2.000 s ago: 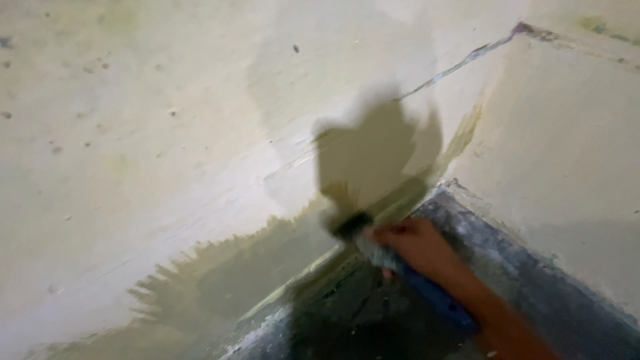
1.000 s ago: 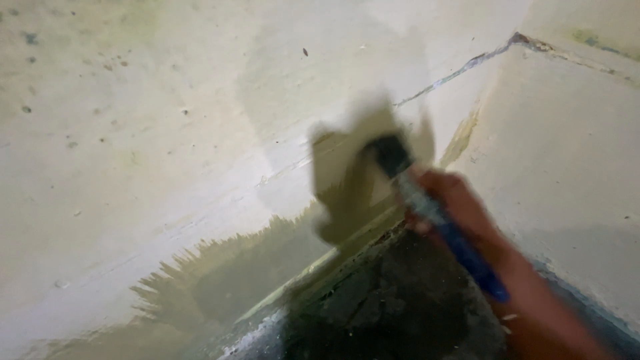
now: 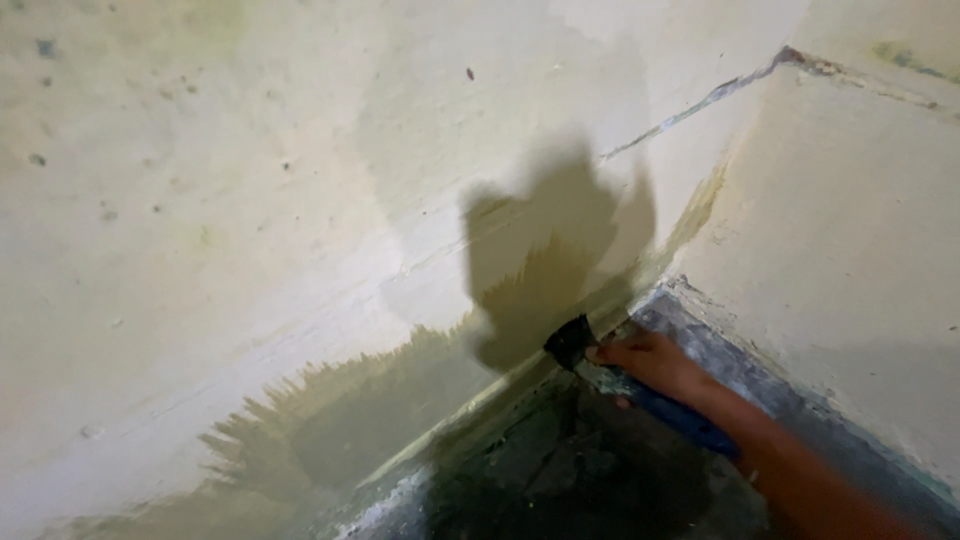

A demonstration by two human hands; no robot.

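My right hand (image 3: 656,367) grips a paintbrush (image 3: 660,412) with a blue handle and a paint-smeared metal ferrule. Its dark bristles (image 3: 568,339) are at the foot of the pale wall (image 3: 300,187), by the edge where wall meets floor; whether they press on it is hard to tell. A band of damp-looking olive-beige coating (image 3: 360,420) with jagged, brushed upper edges runs along the wall's lower part. The shadow of the hand and brush falls over part of that band. My left hand is out of view.
A second pale wall (image 3: 847,247) meets the first at a corner on the right, with an olive streak (image 3: 701,202) down the joint. A crack (image 3: 697,105) crosses the upper right. The dark, stained floor (image 3: 585,472) lies below, with paint-marked edges.
My right hand with the brush first rose up the wall, then came back down to the wall's foot. Jagged olive strokes show more plainly inside the shadow.
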